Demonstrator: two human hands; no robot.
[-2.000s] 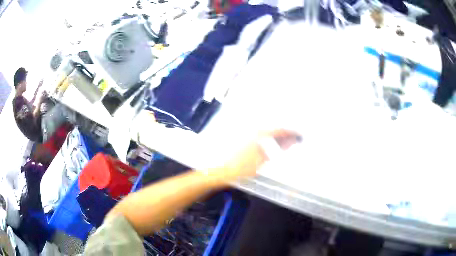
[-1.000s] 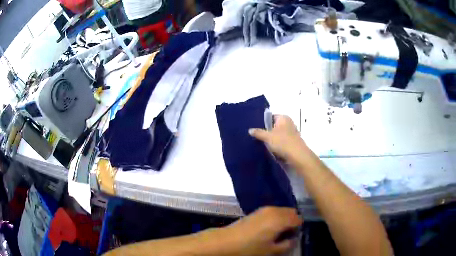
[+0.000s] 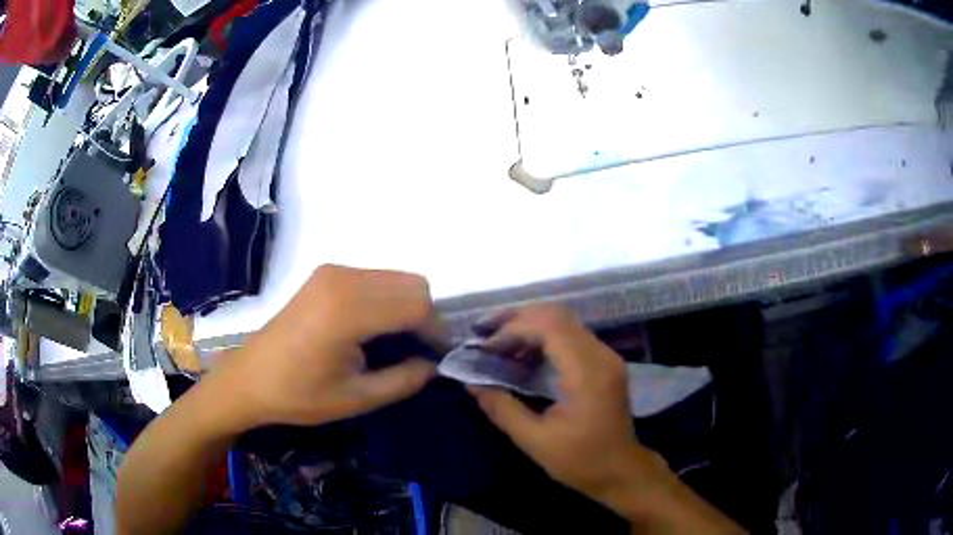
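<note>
A navy fabric panel (image 3: 434,444) hangs over the lap, in front of the table's edge. My left hand (image 3: 340,350) pinches its top edge between thumb and fingers. My right hand (image 3: 570,402) grips the pale grey-white strip (image 3: 496,368) close beside it. More of the pale strip shows to the right of my right hand. The fingertips of both hands are near each other. The navy panel's lower part is dark and hard to tell from the shadow below.
Waiting navy and grey-white pieces (image 3: 246,125) lie at the table's left. The sewing machine's presser foot area (image 3: 585,23) is at the top, above the bed cover (image 3: 731,94). A ruler strip (image 3: 731,274) runs along the front edge. A grey machine part (image 3: 84,219) stands far left.
The navy panel has moved from the tabletop down over the lap. Both hands are now together at its edge and the pale strip. The view has tilted downward.
</note>
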